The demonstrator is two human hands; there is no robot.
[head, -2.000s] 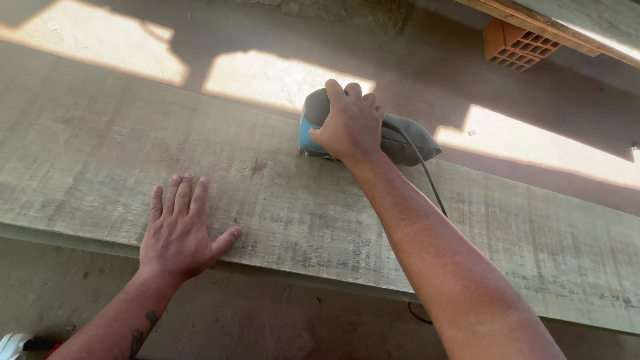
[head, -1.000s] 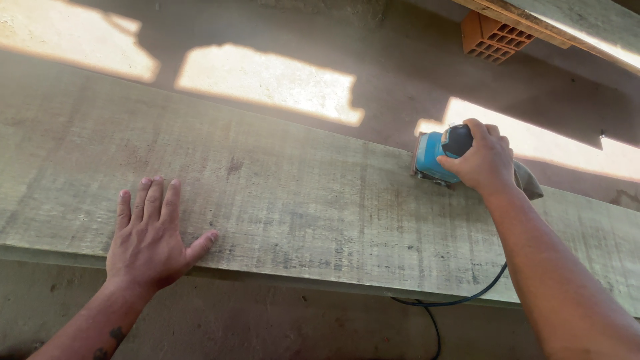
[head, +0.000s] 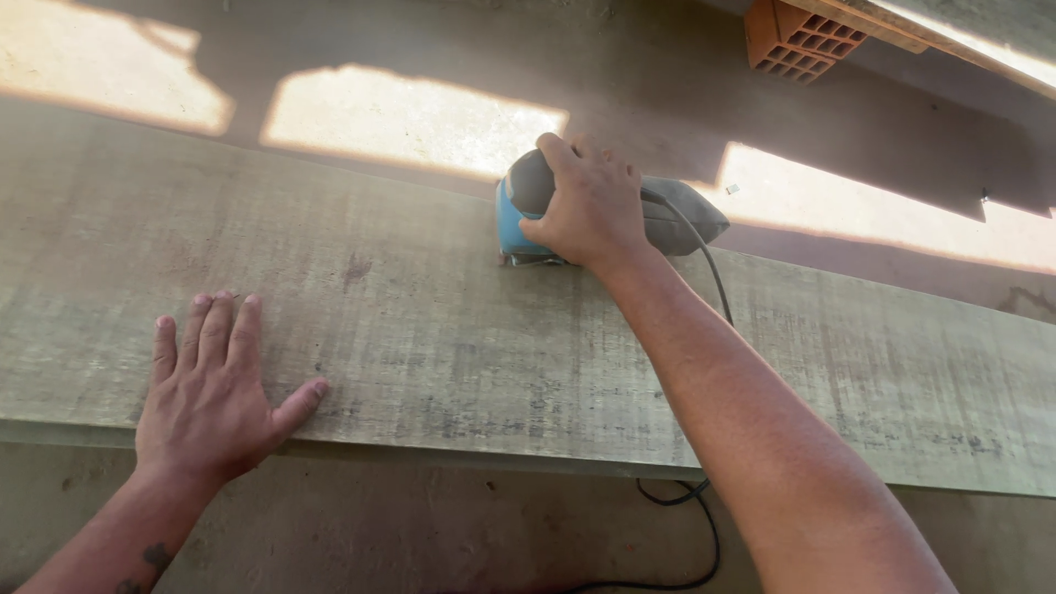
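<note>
My right hand (head: 598,202) grips the black top of a blue electric palm sander (head: 516,219), which rests on a wide wooden plank (head: 462,355) close to its far edge. A dark dust bag (head: 685,216) sticks out to the right behind the hand. My left hand (head: 214,379) lies flat on the plank near its front edge, palm down, fingers spread and holding nothing. The sander's underside is hidden against the wood.
The black power cord (head: 711,272) runs over the plank and hangs past its near edge to the concrete floor (head: 412,528). At the upper right, a hollow clay brick (head: 800,41) sits under another board (head: 973,45). Sunlit patches cross the floor beyond the plank.
Between one second ago and now, my right hand has moved the sander leftward along the plank, after moving it rightward before that. My left hand stays flat on the wood.
</note>
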